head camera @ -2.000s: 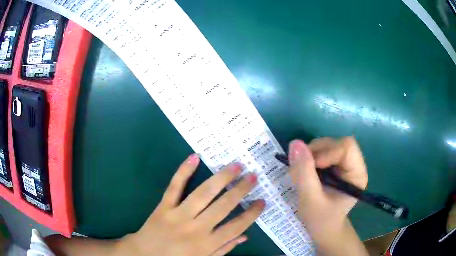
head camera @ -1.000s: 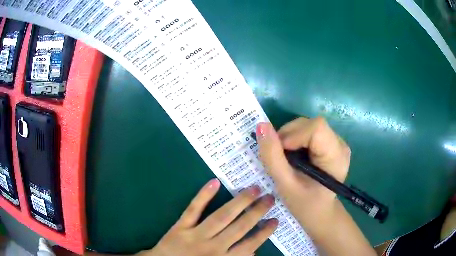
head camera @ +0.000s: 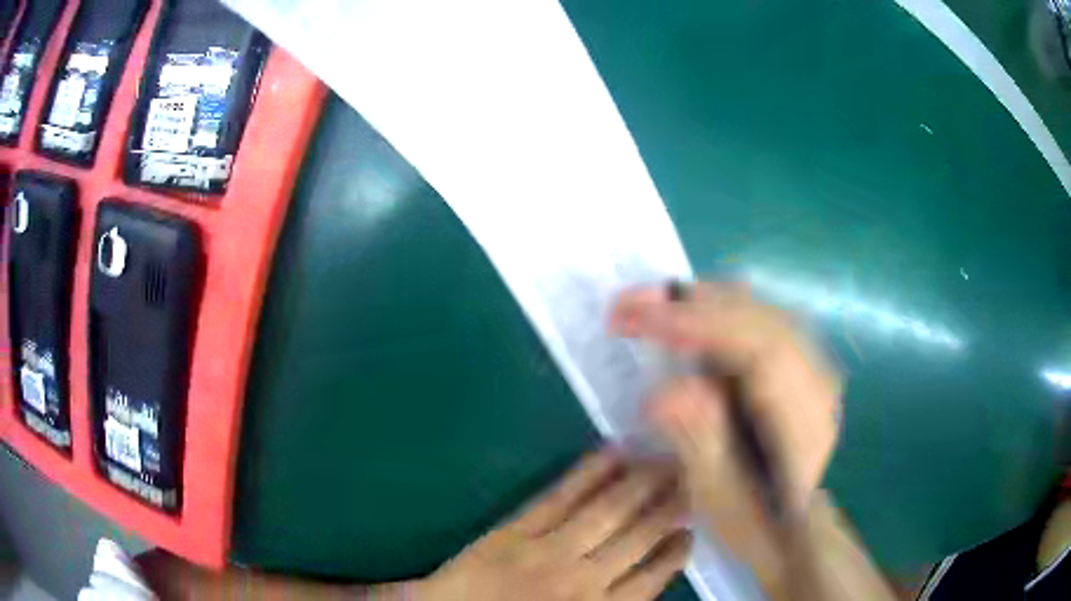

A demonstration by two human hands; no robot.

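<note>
A wide white label strip runs from the top left down to the lower middle; its print is washed out or blurred. My left hand lies low in the picture with its fingers at the strip's left edge. My right hand, blurred by motion, is over the strip's right edge and holds a black marker pen. The pen is blurred too, and I cannot tell if its tip touches the strip.
A red foam tray stands at the left with several black phones, backs off, such as one phone. The worktop is dark green with a pale curved line at the upper right. Part of a person's dark clothing shows at the lower right.
The tray and strip now appear further right in view. The strip's print has become washed out. My right hand has changed its pose, and the pen has turned steeper. My left hand is further right.
</note>
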